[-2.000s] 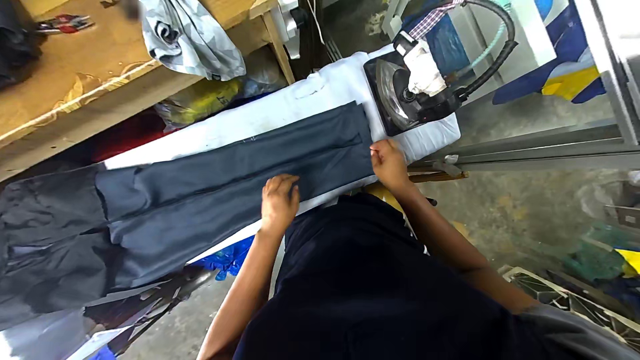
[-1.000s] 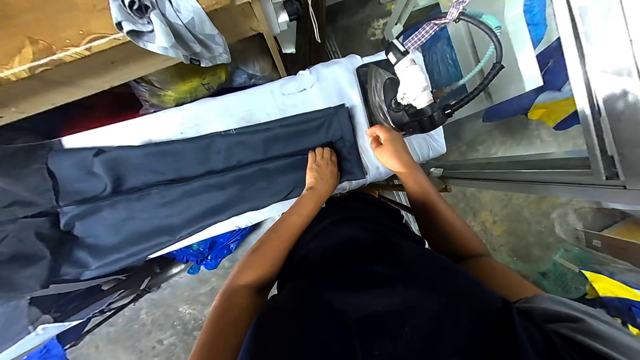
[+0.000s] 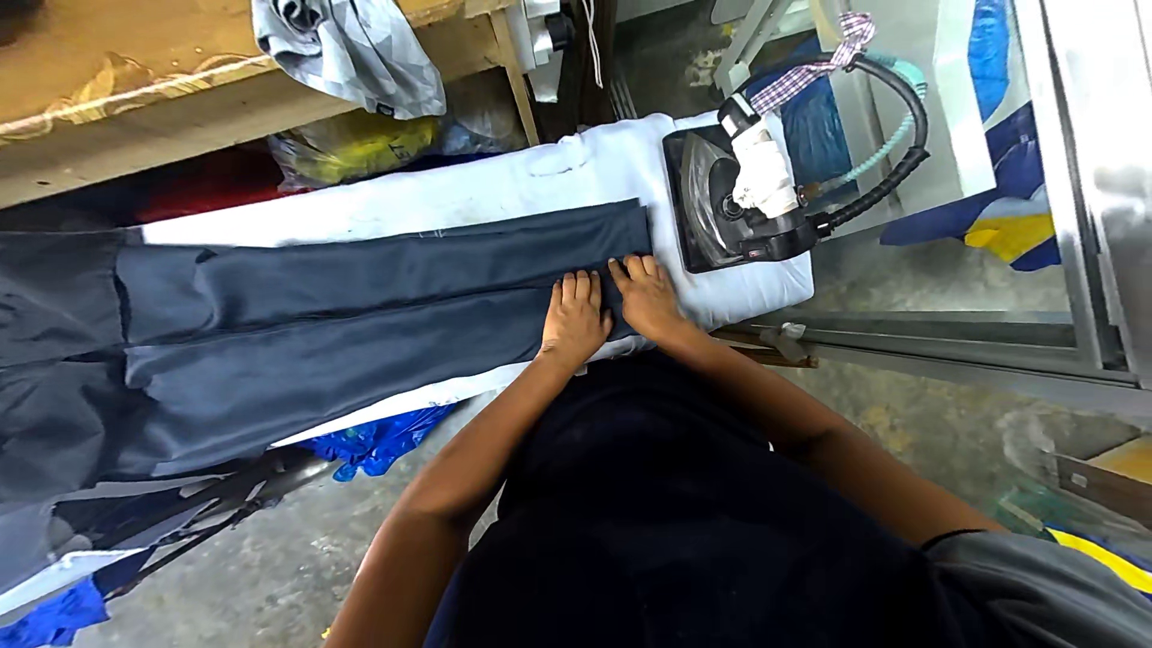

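Observation:
A dark blue-grey garment [image 3: 378, 306], seemingly trousers, lies flat along a white padded ironing board [image 3: 576, 184]. My left hand [image 3: 576, 315] rests on the cloth near its right end, fingers slightly apart, palm down. Right beside it, my right hand [image 3: 643, 295] touches the same end, fingertips on the cloth; whether it pinches the fabric cannot be told. A steam iron [image 3: 765, 198] with a cloth-wrapped handle and black hose rests on a dark plate at the board's right end, up and right of my right hand.
A wooden table [image 3: 117, 99] stands at the upper left, with a grey cloth [image 3: 355, 54] hanging over its edge. Plastic bags [image 3: 360, 148] lie beneath. A metal frame [image 3: 936, 333] borders the right side. Blue plastic [image 3: 378, 441] hangs below the board.
My right hand has moved from beside the iron onto the garment's end. My left hand was farther from that end two seconds ago and now lies beside my right hand.

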